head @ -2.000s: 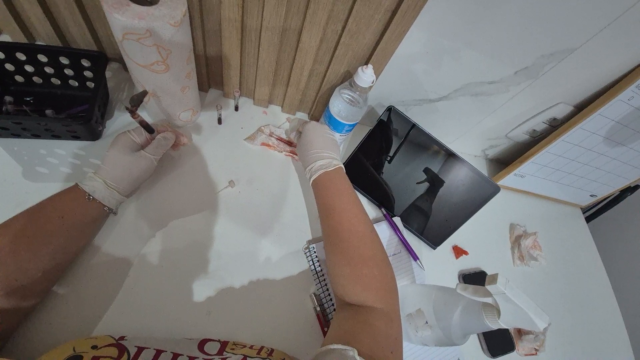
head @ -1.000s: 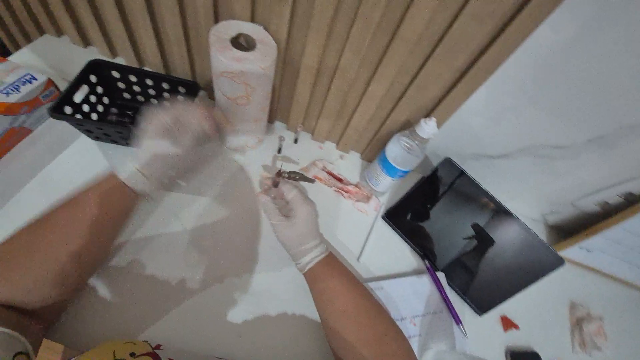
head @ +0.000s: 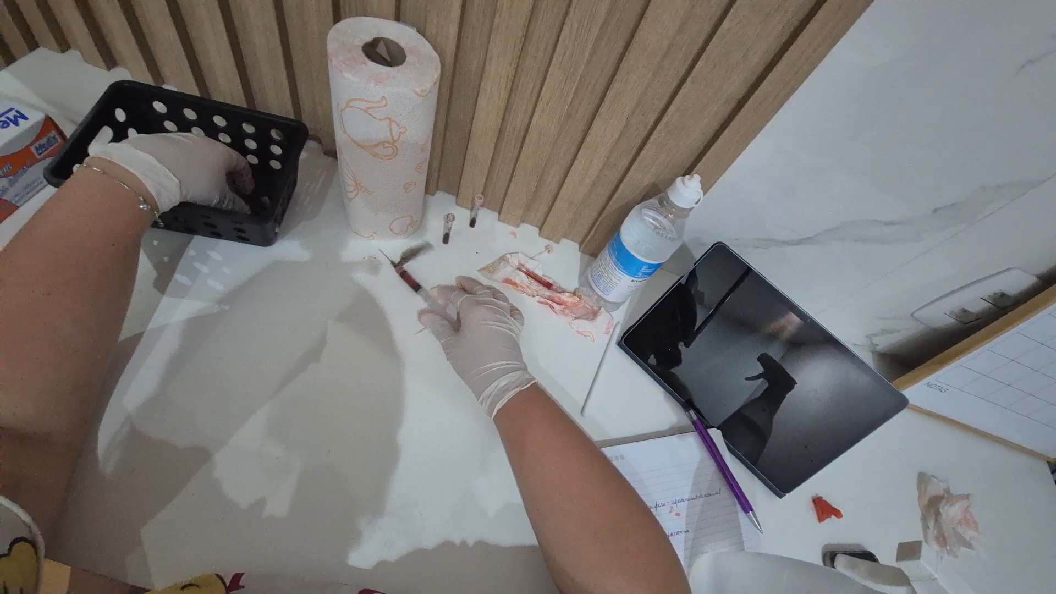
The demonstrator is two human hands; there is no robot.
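My left hand [head: 194, 169], in a pale glove, reaches inside a black perforated plastic basket [head: 285, 194]; its fingertips are partly hidden, and whether they hold anything cannot be told. My gloved right hand [head: 483, 330] grips a syringe [head: 410, 279] with dark red liquid in it, its needle pointing up and left. Beyond the needle stands a paper towel roll [head: 384, 132]. Two small tubes [head: 447, 228] with dark contents are near the slatted wood panel. Right of my right hand, a red-stained paper towel [head: 569, 307] lies with a slim red-filled item [head: 540, 278] on it.
A clear plastic bottle [head: 634, 247] with a blue label stands beside a dark-screened tablet [head: 767, 371]. Nearer me are a lined notebook [head: 652, 470] with handwriting and a purple pen [head: 726, 470]. Crumpled stained paper [head: 947, 516] lies at right, a box [head: 25, 153] at far left.
My left hand has moved left into the basket; two seconds ago it held the dark-tipped item out on the table. My right hand has left the stained towel and now holds the syringe.
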